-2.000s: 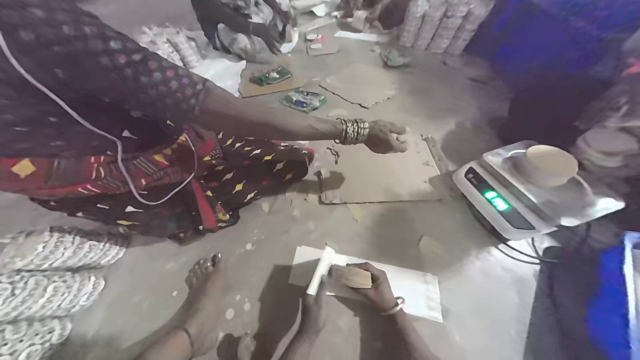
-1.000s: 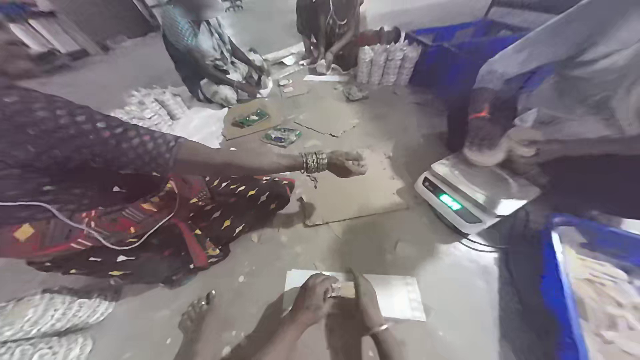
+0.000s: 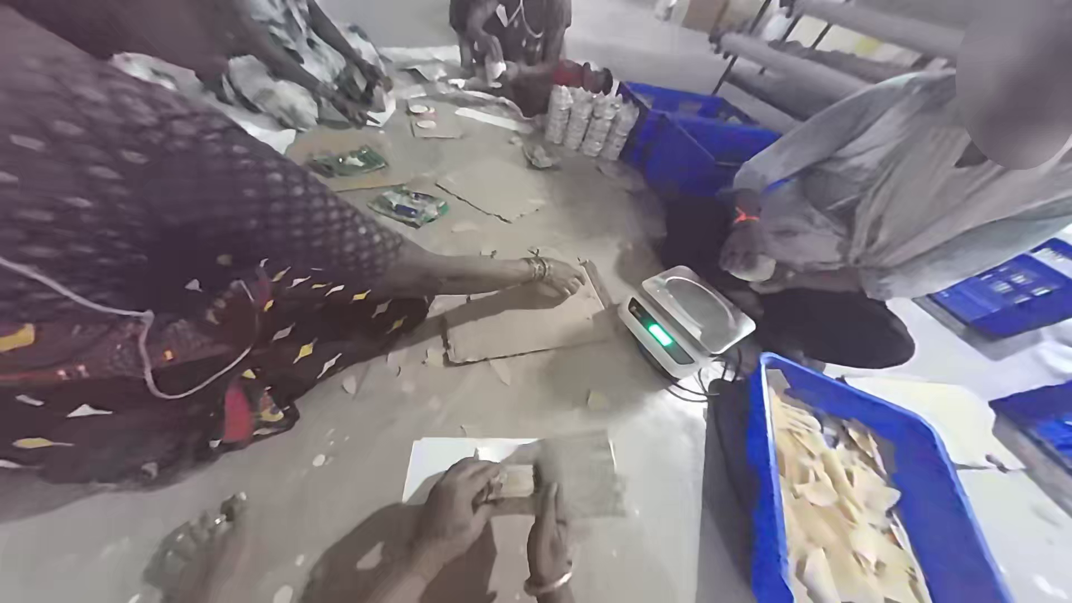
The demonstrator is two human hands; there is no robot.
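A small tan block-like piece [image 3: 512, 482] sits between my hands, over a white sheet [image 3: 427, 461] lying on the floor. My left hand [image 3: 461, 498] grips its left end with bent fingers. Against its right end is my right hand [image 3: 548, 511], fingers stretched and pointing away from me, a bangle at the wrist. Whether the right fingers also grip the piece cannot be told. A blurred greyish sheet or flap [image 3: 586, 473] shows just right of that hand.
A cardboard sheet [image 3: 528, 331] lies ahead under a co-worker's hand [image 3: 561, 276]. To its right stands a digital scale [image 3: 687, 322]. A blue crate [image 3: 946, 477] of pale flat pieces is at right. Another co-worker's hand [image 3: 749, 251] is beyond the scale.
Two seconds ago my left hand held a white roll and my right hand the tan piece; now both hands are at the tan piece. The co-worker's hands have left the scale. The view has shifted.
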